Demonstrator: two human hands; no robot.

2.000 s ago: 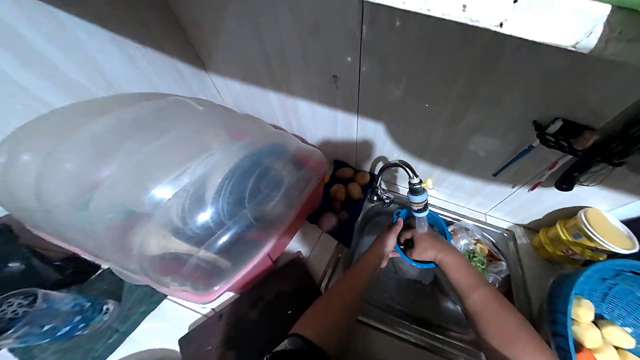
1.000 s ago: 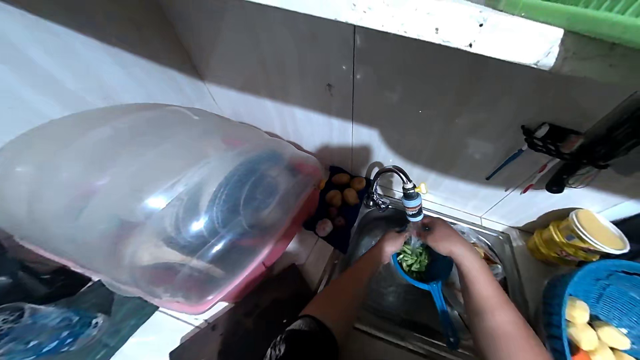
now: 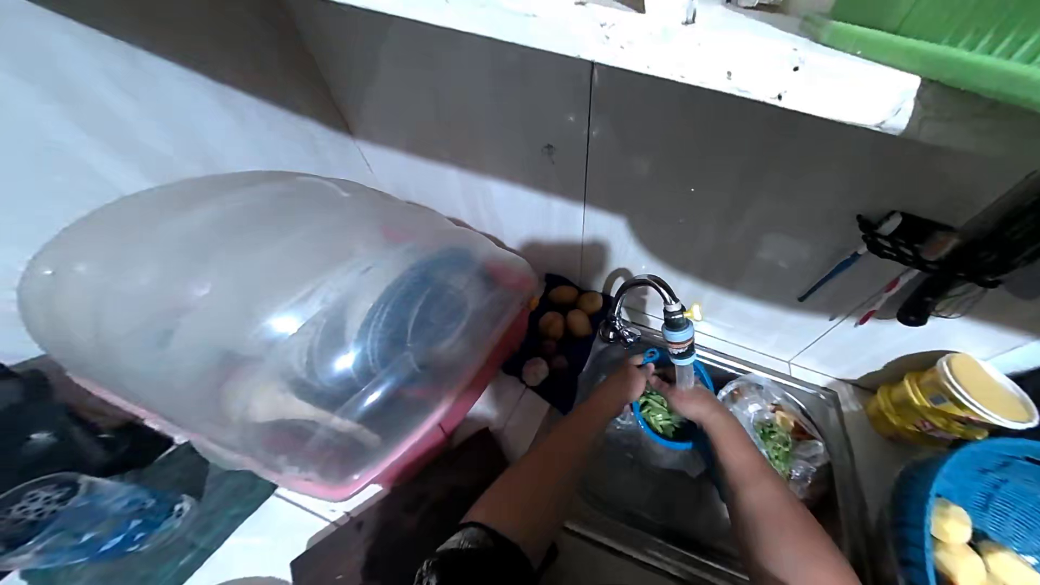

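A blue plastic dipper (image 3: 671,444) holding cut green vegetables (image 3: 659,413) is in the steel sink under the faucet's filter head (image 3: 679,341). Water runs from the filter onto my right hand (image 3: 686,400), which is at the dipper's opening over the greens; whether its fingers grasp any is hidden. My left hand (image 3: 627,383) is at the dipper's left rim, its fingers near a small blue loop; its exact hold is unclear. To the right in the sink lies a clear plastic bag (image 3: 764,418) with green scraps and peelings.
A pink dish container with a translucent domed lid (image 3: 268,325) fills the left. Potatoes (image 3: 578,322) lie on a dark cloth beside the faucet. Right of the sink stand a yellow tub (image 3: 934,402) and a blue basket (image 3: 918,496) of peeled potatoes. Utensils hang in a black wall rack (image 3: 910,240).
The dipper has turned: its handle pointed toward the lower right a second ago, and a small blue loop now shows by my left hand. Both hands have stayed beneath the faucet.
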